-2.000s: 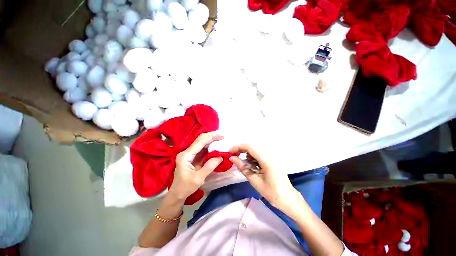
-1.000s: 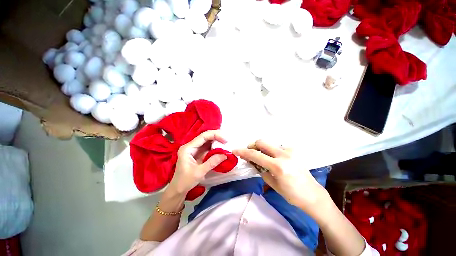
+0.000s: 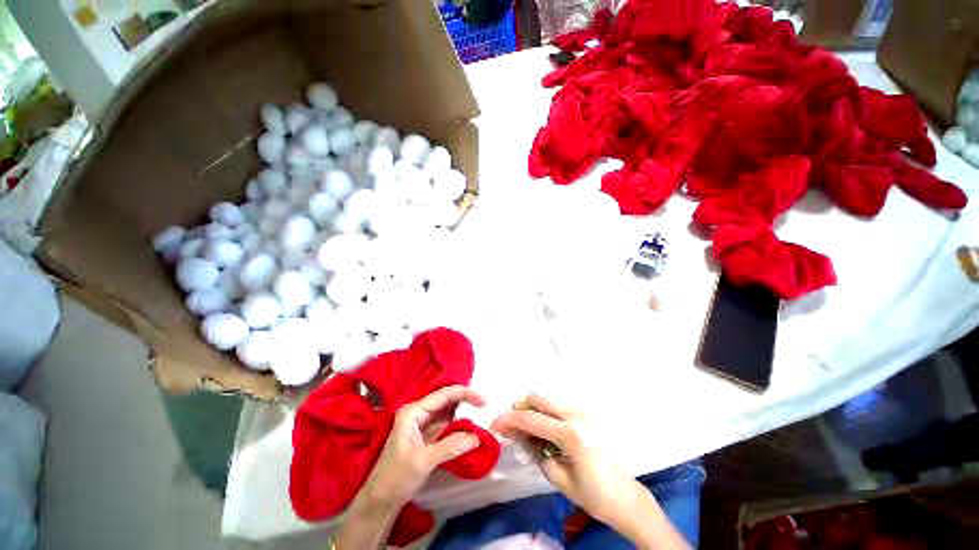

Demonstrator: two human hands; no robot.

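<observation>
A red plush piece [image 3: 341, 435] lies at the near table edge, its narrow end between my hands. My left hand [image 3: 421, 443] pinches that end between thumb and fingers. My right hand [image 3: 558, 446] is just to the right of it with thumb and fingertips together. A small dark thing [image 3: 551, 449] shows in the right palm. A needle or thread at the right fingertips is too small to make out. White balls [image 3: 295, 232] fill the tipped carton [image 3: 413, 64] at the left and spill onto the table.
A large heap of red pieces [image 3: 741, 107] lies at the back right. A phone [image 3: 739, 333], a wristwatch [image 3: 648, 256] and a small pale lump [image 3: 654, 303] lie on the white table. A carton [image 3: 859, 510] stands at lower right.
The view has tilted up, showing more of the heap and carton. My right hand moved away from the red end, then came back closer. My left hand keeps its pinch.
</observation>
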